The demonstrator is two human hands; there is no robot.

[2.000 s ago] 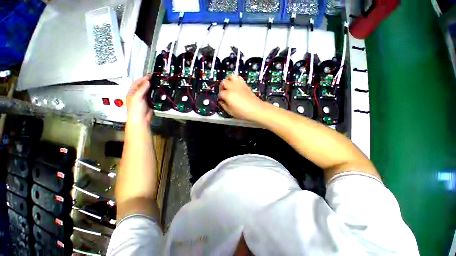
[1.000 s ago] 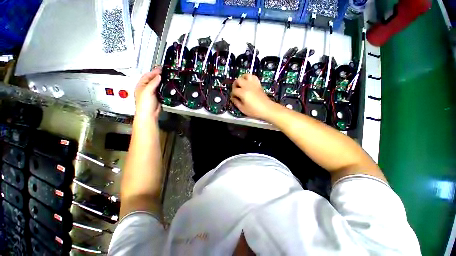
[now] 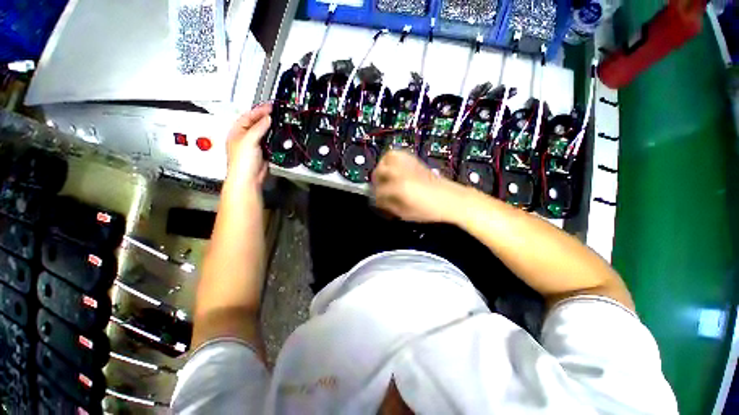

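Note:
Several black lock housings (?) (image 3: 322,134) lie side by side, open side up, on a white board (image 3: 389,69). Green circuit boards (image 3: 443,125), round black modules with pale centres (image 3: 359,160) and thin red wires show inside. White cable tails (image 3: 468,77) run up toward the bins. My left hand (image 3: 249,142) is at the near left end of the row, fingers at the edge of the leftmost housing. My right hand (image 3: 405,185) is blurred, fingers curled, over the near end of a middle housing and hiding it. Whether either hand grips something cannot be told.
Blue parts bins (image 3: 486,31) with small silvery screws stand behind the row. A white control box (image 3: 154,150) with a red button is at left. Stacked black units (image 3: 69,300) are lower left. A red object (image 3: 652,44) and a bottle (image 3: 585,18) are upper right.
The row and bins have shifted right in the view. My right hand has moved nearer to me, toward the board's front edge. My left hand stays at the row's left end.

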